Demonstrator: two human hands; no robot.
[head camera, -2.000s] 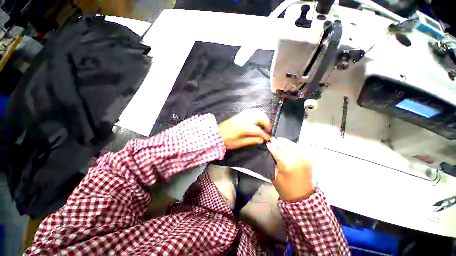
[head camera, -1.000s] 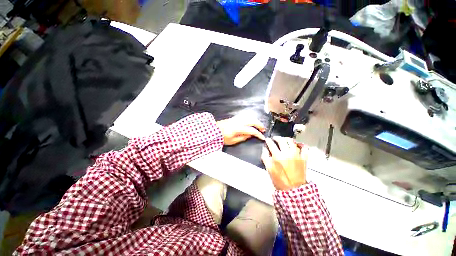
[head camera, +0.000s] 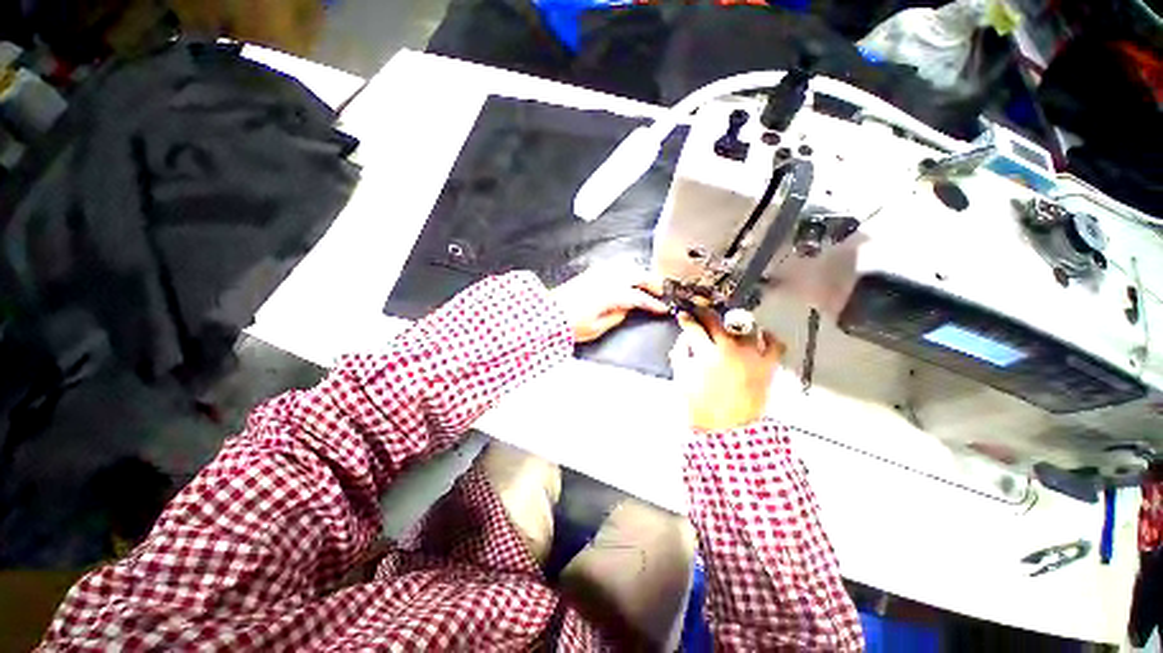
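The black fabric panel (head camera: 510, 179) lies flat on the white machine table, with a small white outline mark near its left edge. Its right part runs under the sewing machine head (head camera: 721, 211). My left hand (head camera: 610, 310) rests on the panel's near part, fingertips at the fabric edge just left of the presser foot (head camera: 689, 296). My right hand (head camera: 727, 373) is right beside it, fingertips pinching the fabric edge close in front of the foot. The needle and the exact stitch line are hidden by the fingers and the machine head.
A big heap of black fabric (head camera: 166, 217) is at the left. A dark slim tool (head camera: 811, 347) lies on the machine bed. Thread snips (head camera: 1056, 556) and a blue pen (head camera: 1108, 524) are at the right. The control panel (head camera: 988, 347) has a lit screen. More dark fabric lies behind the machine.
Both hands and the fabric edge have moved forward to the presser foot. The panel has fed further away under the head. The camera view has also shifted.
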